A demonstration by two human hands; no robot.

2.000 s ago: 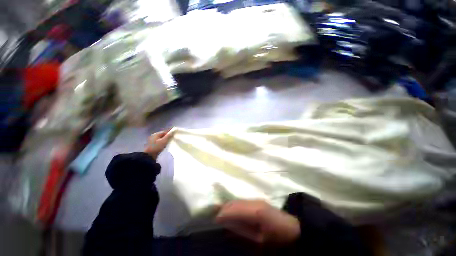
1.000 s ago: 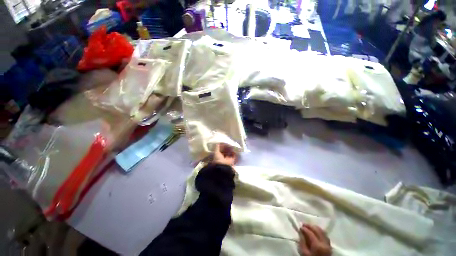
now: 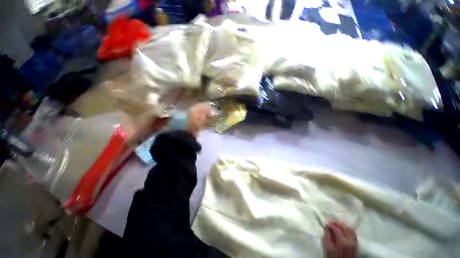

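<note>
A cream dress (image 3: 282,201) lies spread on the pale table, its body running to the right edge. My right hand (image 3: 340,239) rests on the dress near the bottom of the picture; its fingers are blurred, and I cannot tell whether they grip the cloth. My left hand (image 3: 200,117) is reached forward to the near edge of the bagged garments, beside a shiny yellow packet (image 3: 233,116). It is blurred, and I cannot tell whether it holds anything. The light-blue strip (image 3: 146,150) lies partly behind my left forearm.
Shiny bagged cream garments (image 3: 323,65) are piled along the far side, with dark bagged ones (image 3: 287,103) under them. Red-edged clear bags (image 3: 98,171) lie at the left. A red bag (image 3: 121,38) is at the far left. More cream cloth (image 3: 439,191) lies at the right.
My left hand has moved forward and left, off the bagged garment at the dress's edge. That near bagged garment no longer lies there. My right hand stays on the dress.
</note>
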